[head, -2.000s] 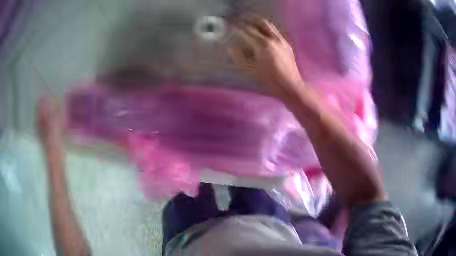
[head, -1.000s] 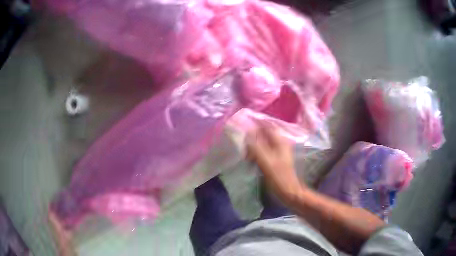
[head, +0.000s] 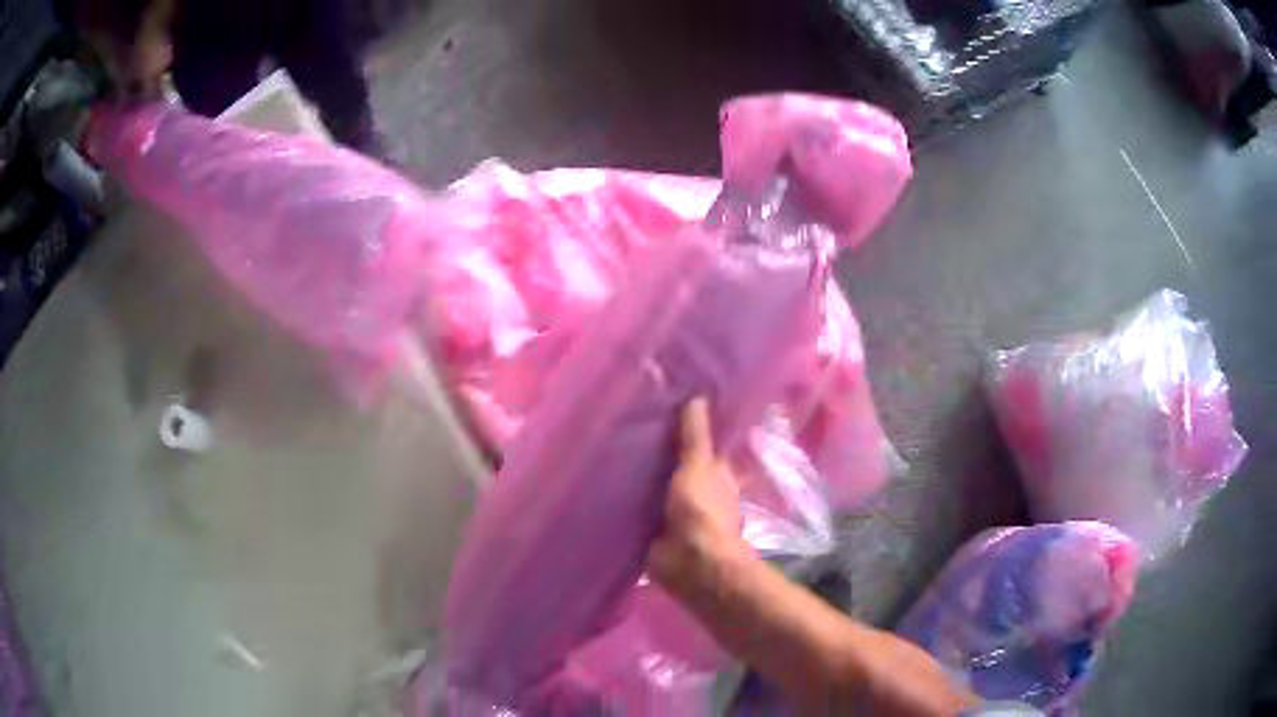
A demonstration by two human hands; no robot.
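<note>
A pink wrapped bundle [head: 588, 462] lies slantwise in front of me, with straight-edged dull contents showing through the film. Its upper end is gathered, with a loose pink puff of film [head: 826, 161] beyond it. My right hand [head: 700, 511] is on the bundle's right side, thumb on top; the fingers are mostly hidden. My left hand is not in view. The bundle's lower end reaches the bottom edge of the picture.
Another pink bundle [head: 294, 224] lies at upper left, with another person's hand [head: 140, 56] at its end. A white roll [head: 184, 427] is on the table [head: 280, 546]. A clear sack [head: 1120, 420] and a mixed sack [head: 1015, 602] stand on the floor at right.
The bundle has swung steeper and closer to me. My right hand has moved from the loose film at its end onto its side. My left hand has left the view. Another person's hand now shows.
</note>
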